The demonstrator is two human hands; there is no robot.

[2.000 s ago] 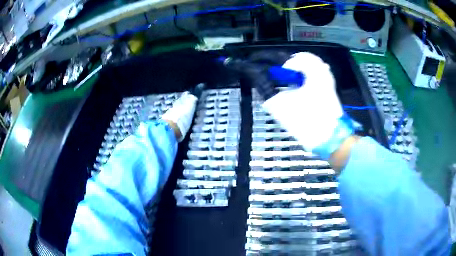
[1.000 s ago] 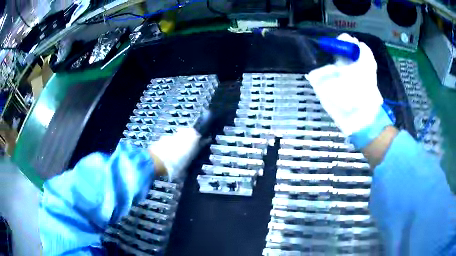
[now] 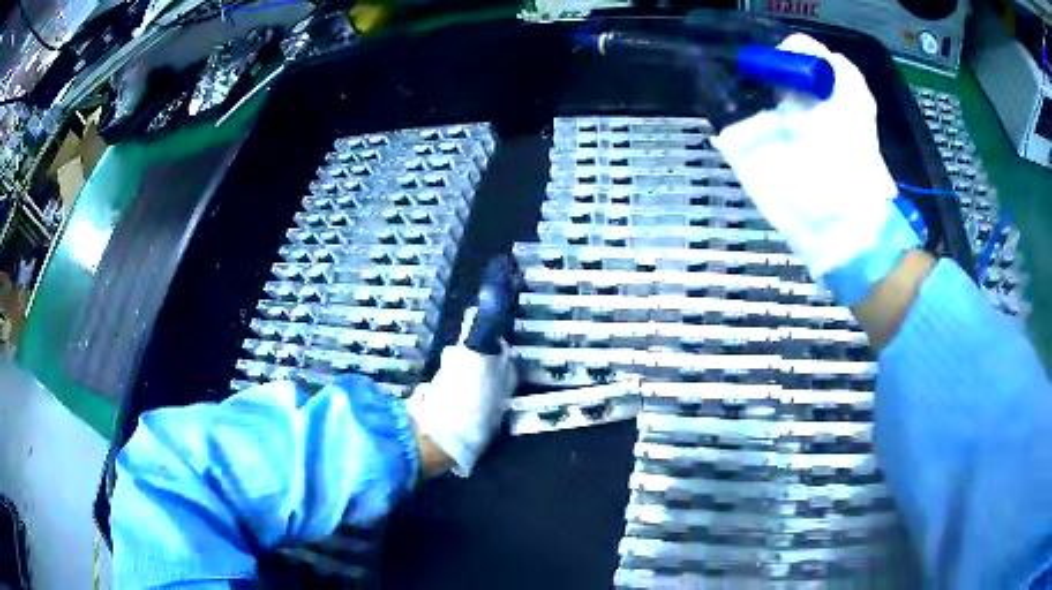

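Note:
Silver heat-sink bars (image 3: 575, 411) with paired small black parts lie in dense rows in a large black tray (image 3: 508, 507). My left hand (image 3: 461, 398), white-gloved with black fingertips, lies along the left ends of the middle bars, touching or very near them. Its grip is hidden. The nearest middle bar sits slightly tilted, its right end against the right-hand rows. My right hand (image 3: 796, 173), also gloved, is raised over the tray's back right and holds a pen-shaped tool (image 3: 784, 72) with a blue handle end, its tip pointing left. Its black-covered fingers are blurred.
Another block of bars (image 3: 381, 248) stands left of a dark gap. More metal parts (image 3: 969, 184) lie on the green mat at the right, outside the tray rim. A pale blower box (image 3: 929, 44) stands behind. Dark bagged items (image 3: 225, 78) and cables are at the back left.
The middle bars have shifted right and now meet the right-hand rows. My left hand has moved right to their left ends. My right hand stays raised with the tool. The view has shifted.

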